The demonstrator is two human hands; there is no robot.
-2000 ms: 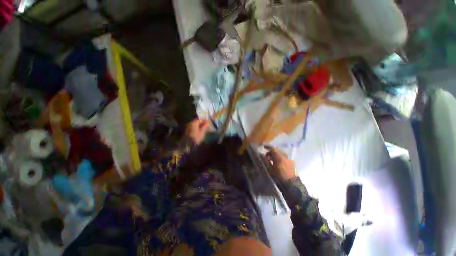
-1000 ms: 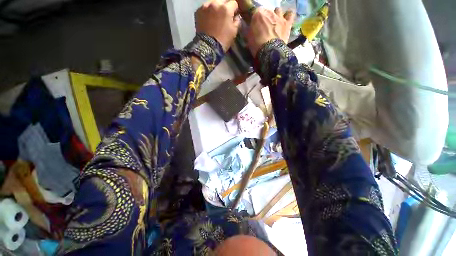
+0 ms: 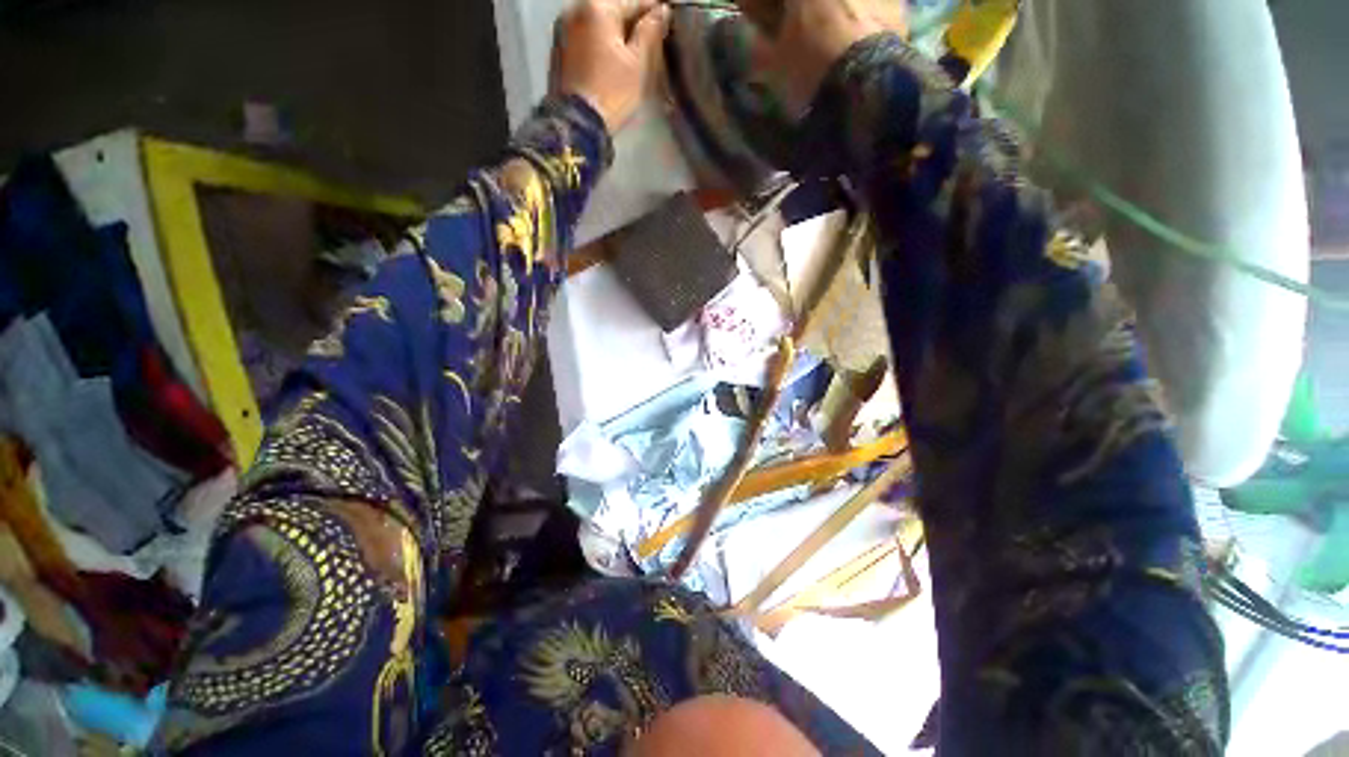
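My left hand (image 3: 610, 59) is at the top edge of the view, its fingers pinched together at the end of a thin dark strand. My right hand (image 3: 821, 37) is cut off by the top edge and blurred; its fingertips are hidden. Between and below the hands hangs a dark, blurred cloth piece (image 3: 713, 92), over the white table (image 3: 592, 348). What the right fingers hold cannot be made out.
A dark textured square (image 3: 670, 262), a white printed piece (image 3: 735, 328), pale blue scraps (image 3: 651, 466) and brown strips (image 3: 784, 491) lie on the table. A yellow-edged frame (image 3: 203, 303) and mixed cloth (image 3: 74, 422) are at left. A padded pale form (image 3: 1184, 178) stands right.
My hands have moved apart, the left one slightly left and the right one up and right. A dark cloth piece now shows between them.
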